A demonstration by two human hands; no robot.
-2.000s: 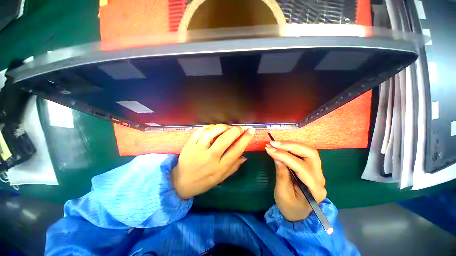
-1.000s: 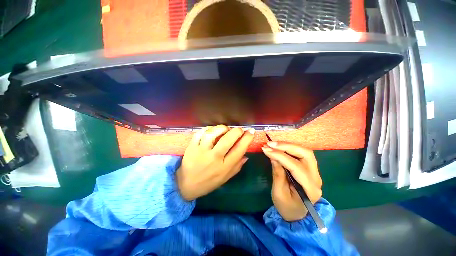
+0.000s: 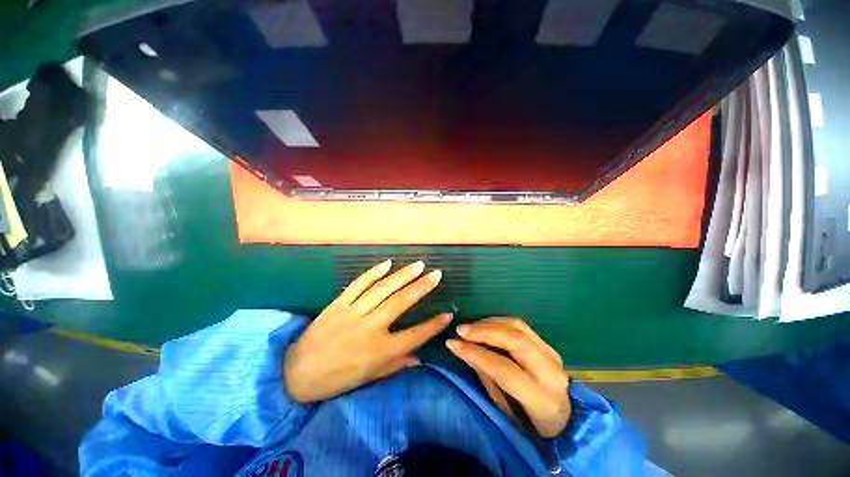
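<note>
A dark back housing point(image 3: 438, 121) with pale square patches leans above the orange-red mat point(image 3: 466, 224). Its pale detailed lower edge faces me and neither hand touches it. A strip sheet point(image 3: 452, 268) with thin dark lines lies flat on the green bench in front of the mat. My left hand point(image 3: 359, 340) is spread with its fingertips over this sheet, nothing seen in it. My right hand point(image 3: 517, 368) is beside it with thumb and fingers pinched. The tweezers in it are mostly hidden; only a faint tip shows near the left thumb. Any small piece there is too small to tell.
A stack of white interleaf sheets and dark housings point(image 3: 829, 186) stands at the right. At the left, crumpled black cloth point(image 3: 47, 177) and a yellow item point(image 3: 11, 210) lie on a white sheet point(image 3: 79, 252). The bench's front edge has a yellow line point(image 3: 643, 374).
Both hands have moved back from the housing's lower edge toward my body, over the strip sheet. My left fingers have spread. The view has tipped down, so the cardboard core is out of the picture.
</note>
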